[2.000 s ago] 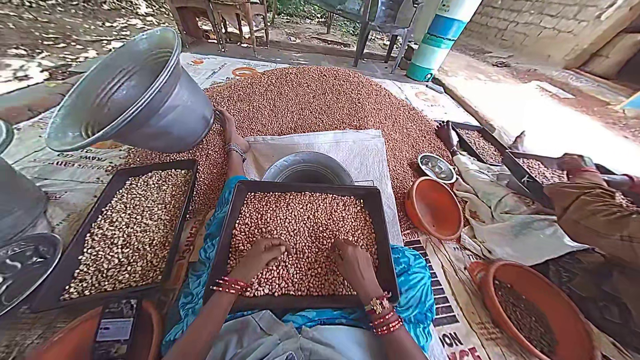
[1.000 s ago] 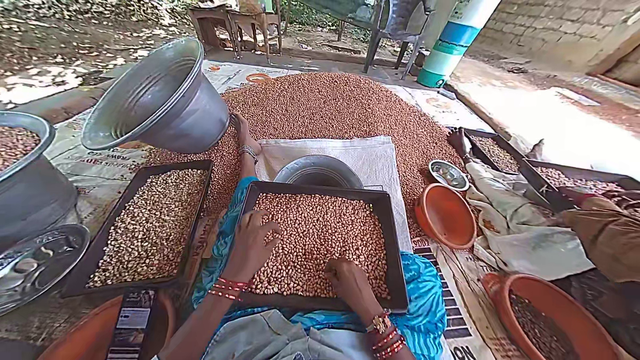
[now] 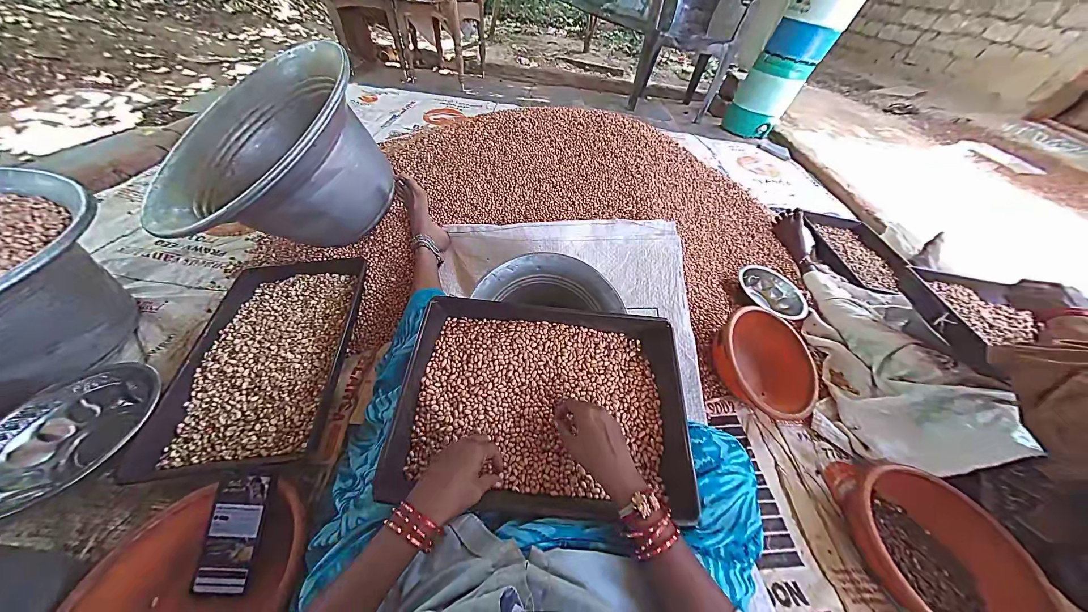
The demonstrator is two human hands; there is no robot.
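A black rectangular tray [image 3: 684,408] full of reddish-brown nuts or seeds [image 3: 527,374] rests across my lap. My left hand [image 3: 459,476] is over the tray's lower left part, fingers curled at the nuts; whether it holds any is hidden. Further right and slightly higher, my right hand [image 3: 595,442] has its fingers bent on the nuts, and I cannot tell if a nut is between them. Red bangles circle both wrists. Just beyond the tray, a round metal basin [image 3: 548,276] sits partly hidden on a white woven sack [image 3: 654,255].
A large heap [image 3: 552,161] of nuts lies ahead. At left are a tilted metal pot [image 3: 331,178], a tray of paler nuts [image 3: 263,365] and a phone [image 3: 234,535] on an orange basin [image 3: 289,544]. Orange bowls [image 3: 769,365] and another person's leg [image 3: 884,331] are at right.
My left hand has moved down from the upper left of the nuts toward the tray's near edge. My right hand has moved up, further into the tray.
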